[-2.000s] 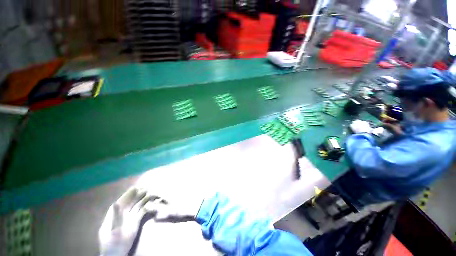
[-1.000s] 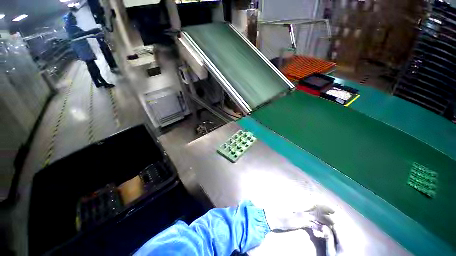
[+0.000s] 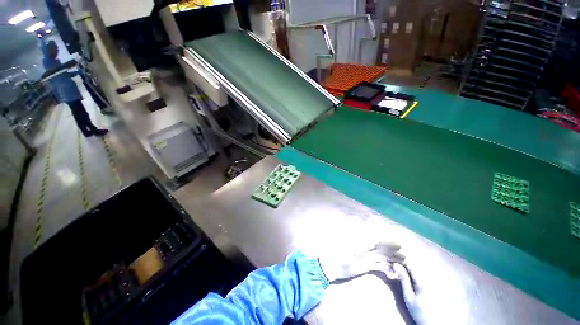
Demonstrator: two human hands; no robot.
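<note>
My left hand (image 3: 365, 261), in a pale glove below a light blue sleeve, reaches over the shiny metal sheet (image 3: 331, 209) at the lower middle. Glare washes out its fingers. A second pale shape, seemingly my right hand (image 3: 410, 292), touches or overlaps its fingertips. A dark curved line runs between them; I cannot tell if it is a thing or a shadow. Whether either hand holds anything cannot be made out. A green PCB panel (image 3: 277, 185) lies on the metal sheet further left, apart from the hands.
A black tote (image 3: 210, 270) with dark fixtures and brown cardboard stands at left. Beyond the sheet, the green conveyor belt (image 3: 394, 159) carries PCB panels (image 3: 510, 192) at right. An inclined conveyor (image 3: 261, 79) meets its left end. A person (image 3: 67, 89) stands in the aisle far left.
The view has swung left from the coworker to the tote and inclined conveyor, then slightly back right. The hands stay close together over the sheet. The belt panels appear further left than one second ago.
</note>
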